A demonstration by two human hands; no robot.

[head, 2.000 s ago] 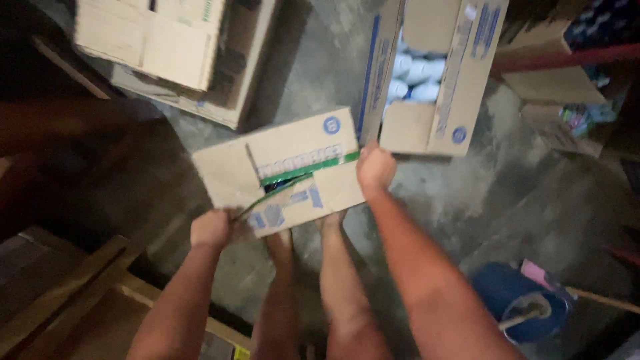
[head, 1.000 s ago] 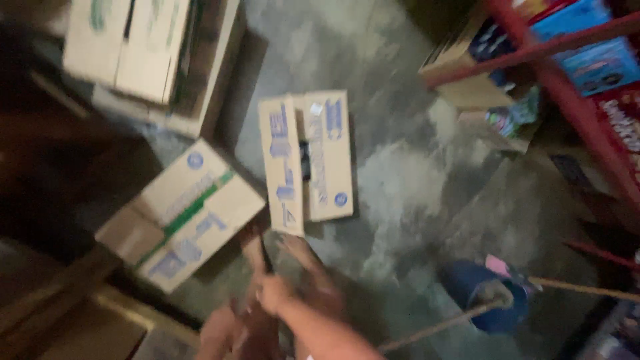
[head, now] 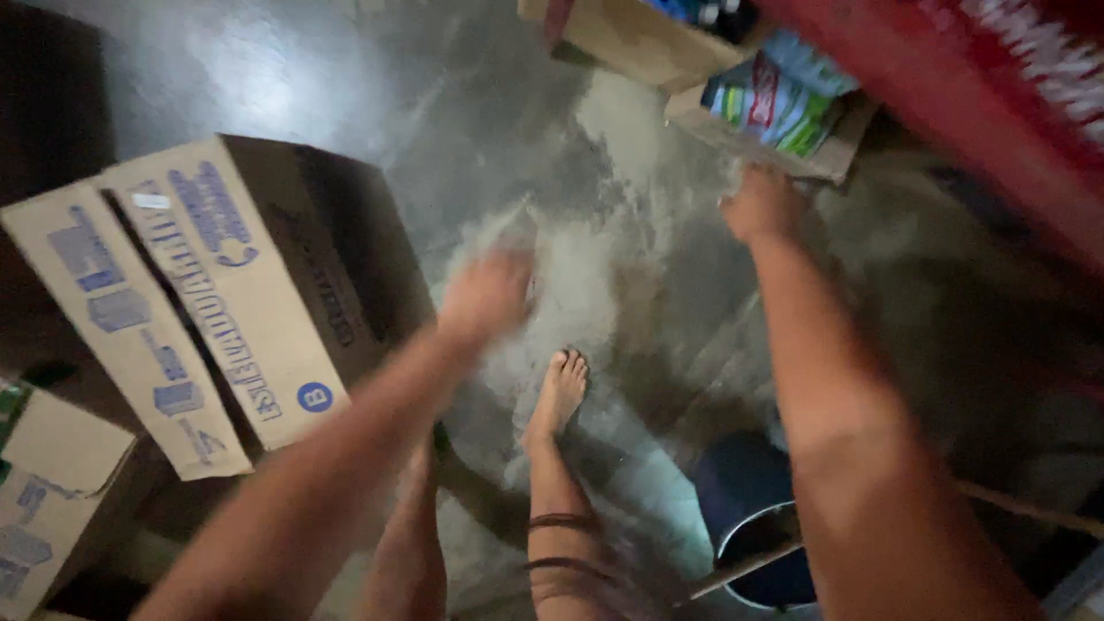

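My right hand (head: 763, 203) reaches to the near edge of a small open cardboard box (head: 759, 142), which holds blue and green plastic packets (head: 772, 99). Whether its fingers grip the box edge cannot be made out. Over the concrete floor, my left hand (head: 492, 293) is blurred, with no object visible in it. To its left stands a large printed cardboard box (head: 216, 319) with its top flaps nearly meeting. Part of another cardboard box (head: 60, 492) with green tape shows at the lower left.
A dark blue bucket (head: 746, 483) with a stick across it stands by my right forearm. Another open carton (head: 647, 39) is at the top, beside a red shelf frame (head: 931, 95) along the right. My bare foot (head: 565, 388) is on the floor between my arms.
Two seconds ago both hands held a taped box; one second ago it lay on the floor at the left. My hands have since moved apart, the right one out to the small box. The view has shifted right.
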